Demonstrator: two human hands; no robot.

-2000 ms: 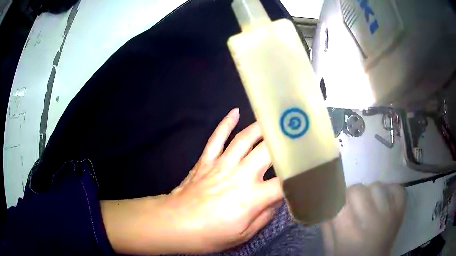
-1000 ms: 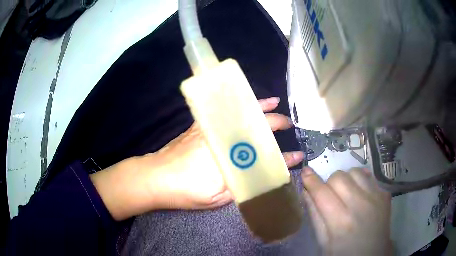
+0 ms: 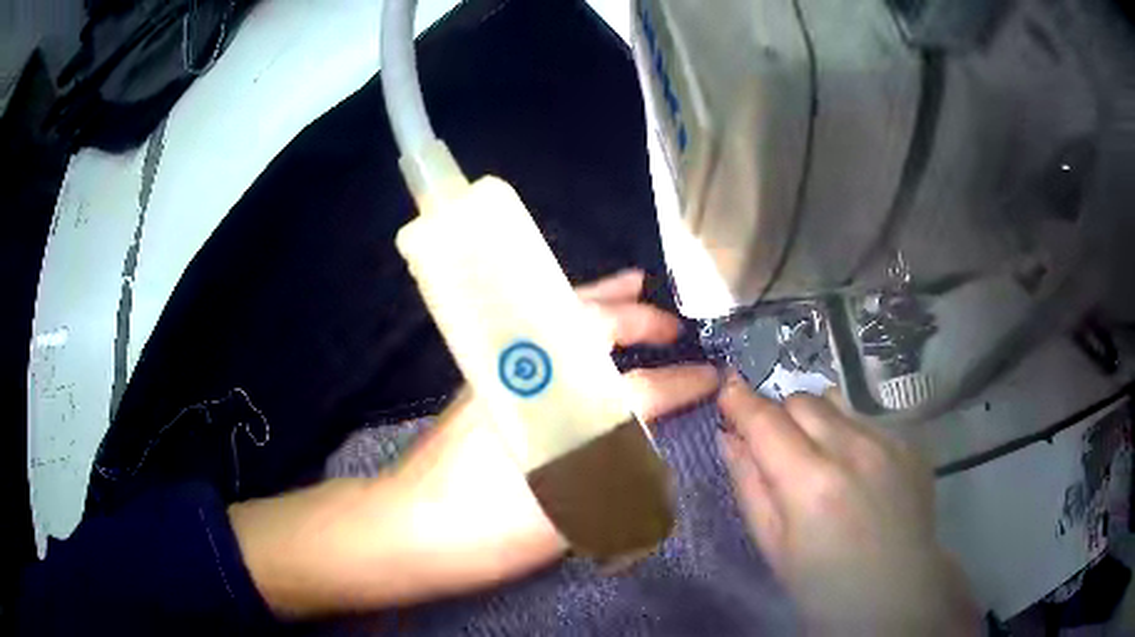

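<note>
A black cloth panel (image 3: pixel 324 261) lies on the machine table, with a heathered grey panel (image 3: pixel 672 523) nearer to me. My left hand (image 3: pixel 461 498) lies over both, fingers pointing right towards the needle area; the lamp hides its middle. My right hand (image 3: pixel 834 498) is at the grey panel's right edge, fingertips bunched beside my left fingertips; whether they pinch the cloth is blurred. The sewing machine head (image 3: pixel 797 137) stands just beyond. The metal needle plate area (image 3: pixel 759 342) shows by my fingertips; the needle itself cannot be made out.
The cream machine lamp (image 3: pixel 535 361) with a brown end hangs on a white neck above my left hand. A bent metal guard (image 3: pixel 859 361) and a ribbed pale knob (image 3: pixel 905 391) are right of the needle area. Dark material (image 3: pixel 100 75) lies at the upper left.
My left hand first moved right to the needle area, then lies flat there with the cloth. My right fingertips have come close to my left ones. The machine and lamp appear further left in view.
</note>
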